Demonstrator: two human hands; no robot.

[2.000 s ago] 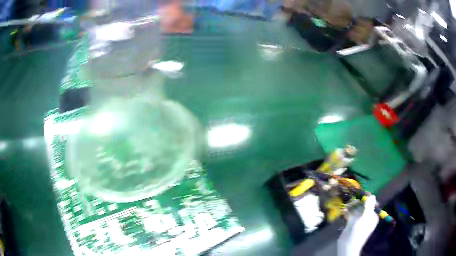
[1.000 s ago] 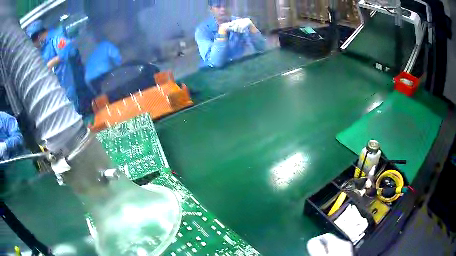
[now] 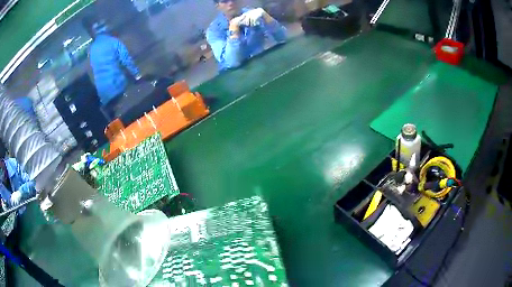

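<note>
No hand of mine is in the picture. A large green printed circuit board point(image 3: 230, 241) with dense white pads lies low in the middle, its near edge cut off by the frame. The cloudy fume extractor hood point(image 3: 135, 246) hangs over its left part and hides some of it. The ribbed duct point(image 3: 25, 132) runs up to the left from the hood. A second green board point(image 3: 137, 174) stands behind the first, tilted, near the orange carrier point(image 3: 160, 123).
A black divided tray point(image 3: 359, 218) at the right holds a pale bottle point(image 3: 410, 143), a yellow cable coil point(image 3: 438, 175) and white material point(image 3: 391, 227). Behind it are a green mat point(image 3: 443, 106) and a red box point(image 3: 449, 51). People in blue point(image 3: 238, 39) are across the bench.
The view has shifted. The glove low by the tray is out of the picture. The front board now lies turned, more of it shows, and a gap separates it from the second board.
</note>
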